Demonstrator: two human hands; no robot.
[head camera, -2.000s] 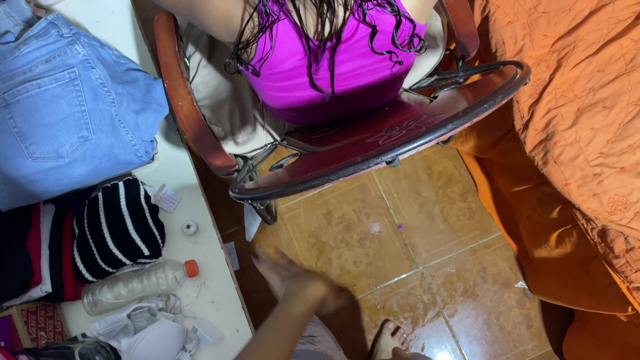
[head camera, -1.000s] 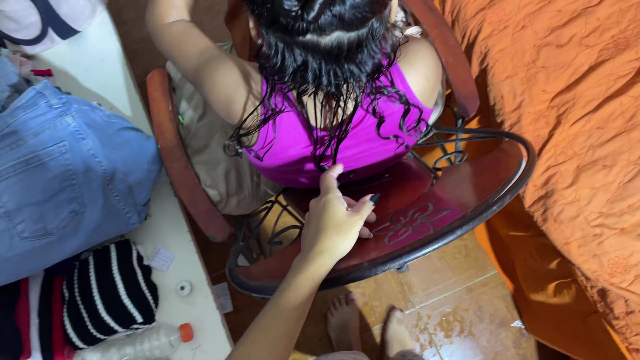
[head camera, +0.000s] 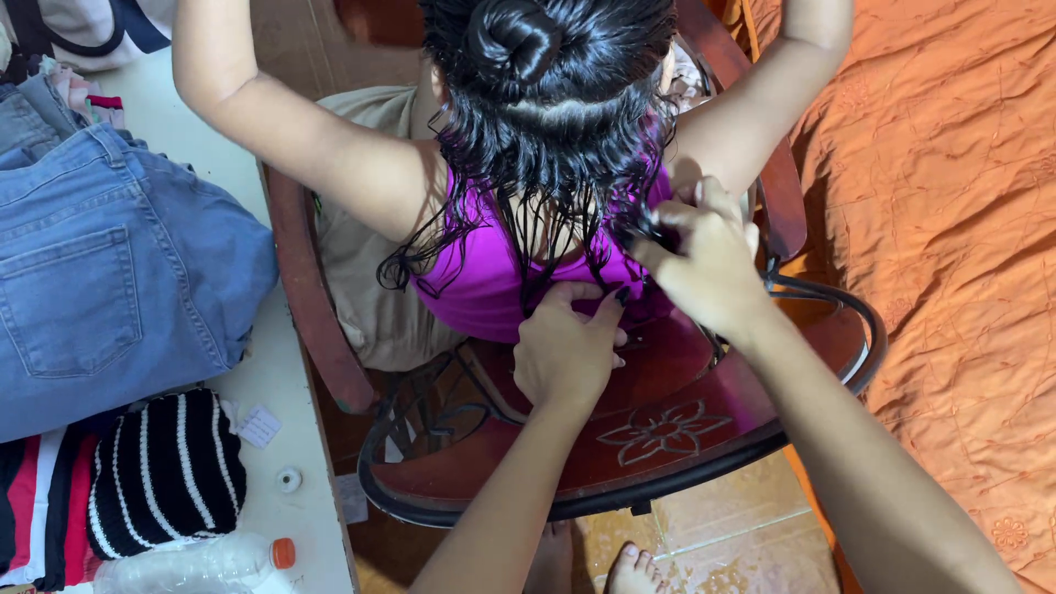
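A person in a magenta sleeveless top (head camera: 487, 289) sits facing away in a dark red chair with both arms raised. Their wet dark hair (head camera: 544, 157) has its upper part coiled in a bun (head camera: 513, 40), while the lower part hangs loose in thin strands. At the tips of the middle strands is my left hand (head camera: 569, 342), thumb and index finger close together; whether they pinch hair is hard to see. My right hand (head camera: 705, 252) grips a lock of hair at the right side, by the person's shoulder.
The chair's backrest (head camera: 664, 433) has a carved flower and a black metal rim. On the left, a white tabletop (head camera: 285, 404) holds folded jeans (head camera: 107, 280), a striped black knit (head camera: 165, 474) and a plastic bottle (head camera: 206, 565). An orange bedspread (head camera: 949, 272) lies on the right.
Both my hands are now at the hair; one second ago only one hand showed, behind the person's back. The person's right-side arm is now raised too. The view has shifted toward the person's head.
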